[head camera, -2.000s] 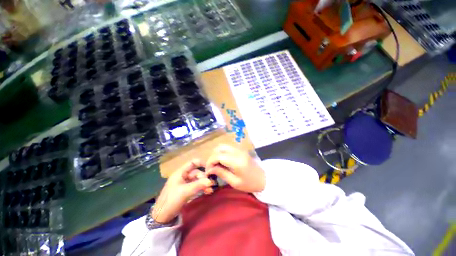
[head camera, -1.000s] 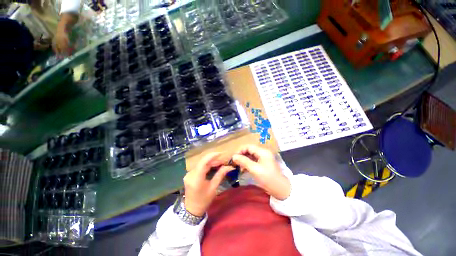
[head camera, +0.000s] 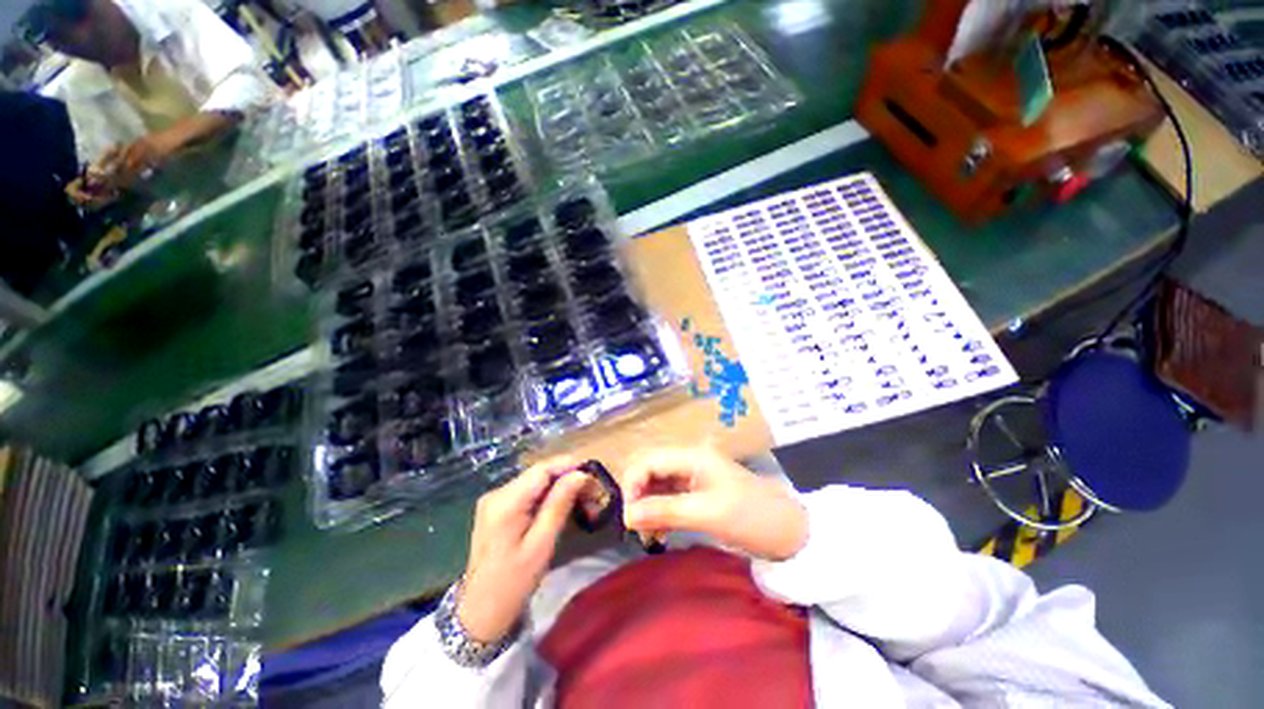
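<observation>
A black ring-like housing (head camera: 599, 496) is held up in the fingertips of my left hand (head camera: 521, 535), above my lap. My right hand (head camera: 701, 501) is at its right side, thumb and fingers pinched close to the ring's edge; whether a small piece is between them cannot be seen. A clear blister tray (head camera: 488, 446) full of black housings lies in front on the left. A white adhesive sheet (head camera: 887, 312) with rows of dark marks lies at the right. Blue scraps (head camera: 726, 387) are heaped between tray and sheet.
Brown cardboard (head camera: 675, 273) lies under the sheet. A second filled tray (head camera: 194, 506) is at left, another (head camera: 402, 173) behind. An empty clear tray (head camera: 665, 90) and orange-red machine (head camera: 957, 132) stand farther back. A blue stool (head camera: 1117, 429) is at right; a person (head camera: 153, 83) is across the bench.
The housing has come into clear view, raised and turned in my left fingertips. My hands have moved slightly apart. The camera view has shifted, then tilted a little upward.
</observation>
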